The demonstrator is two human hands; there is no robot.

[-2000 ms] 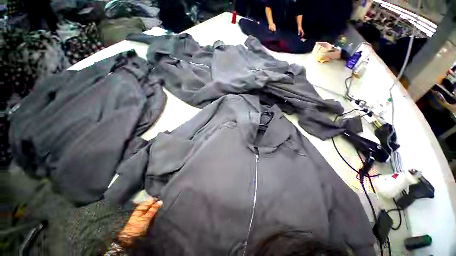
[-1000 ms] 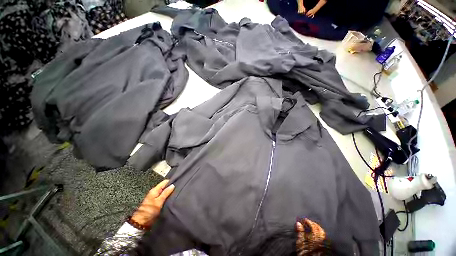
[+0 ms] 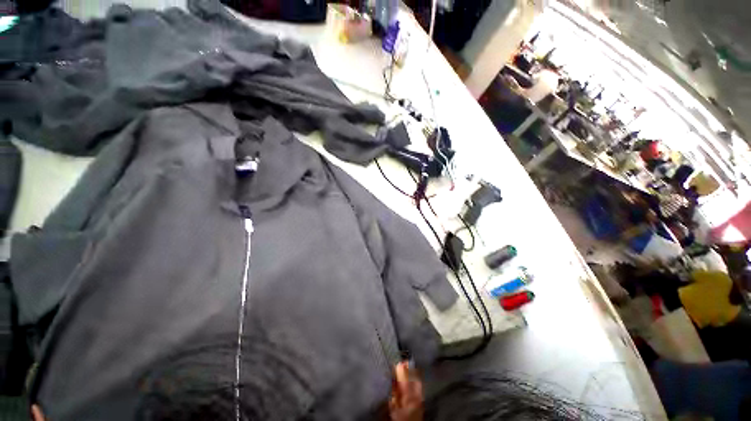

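Observation:
A dark grey zip-front jacket (image 3: 321, 271) lies spread in front of me, front up, collar away from me. Its pale zip line (image 3: 244, 304) runs down the middle and looks closed. A small light label (image 3: 246, 165) shows inside the collar. My right hand (image 3: 405, 395), blurred and cut off by the bottom edge, grips the jacket's right side edge. Only a fingertip of my left hand (image 3: 38, 413) shows at the bottom left, by the jacket's left edge; its grip is hidden. Hair covers part of the jacket's lower end.
More grey jackets (image 3: 148, 57) lie beyond on the white table (image 3: 568, 345). At the right are black cables (image 3: 469, 292), a dark pistol-shaped tool (image 3: 482, 199), and green (image 3: 500, 256), blue-white (image 3: 510, 284) and red (image 3: 517, 300) cylinders. A tan box (image 3: 348, 23) stands at the far edge.
The view has swung right, bringing machine rows and the cylinders into view. The jacket's right sleeve now lies bent outward. My right hand is now at the jacket's right edge, no longer over its lower front.

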